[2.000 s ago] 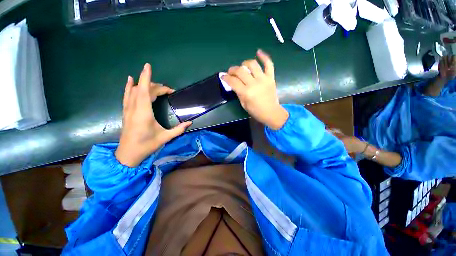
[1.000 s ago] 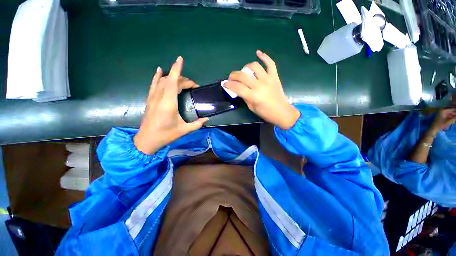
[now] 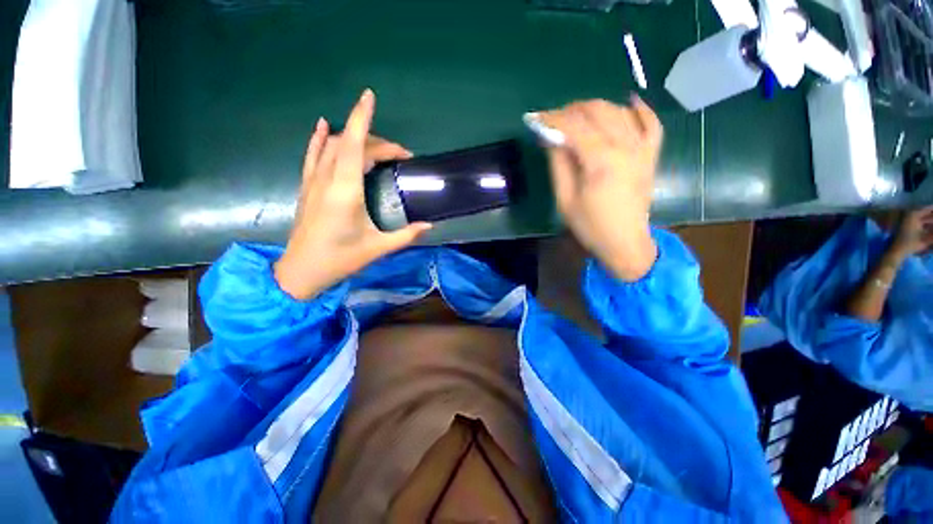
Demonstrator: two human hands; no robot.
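Note:
A black glossy smartphone or display unit lies at the bench's front edge, tilted slightly, with two bright lamp reflections on its face. My left hand grips its left end, thumb on the near edge and fingers on the far edge. My right hand is raised to the right of the phone, apart from it and a little blurred. A small white wipe is pinched in its fingertips.
White folded stack at bench left. White stick, translucent bottle with wipes on top, and white block at right. Dark trays far right. Cardboard box below the bench edge. Another person's blue sleeve at right.
My right hand has lifted off the phone's right end and moved right with the wipe. My left hand still holds the left end. The camera view has shifted, and the trays at the top are nearly out of frame.

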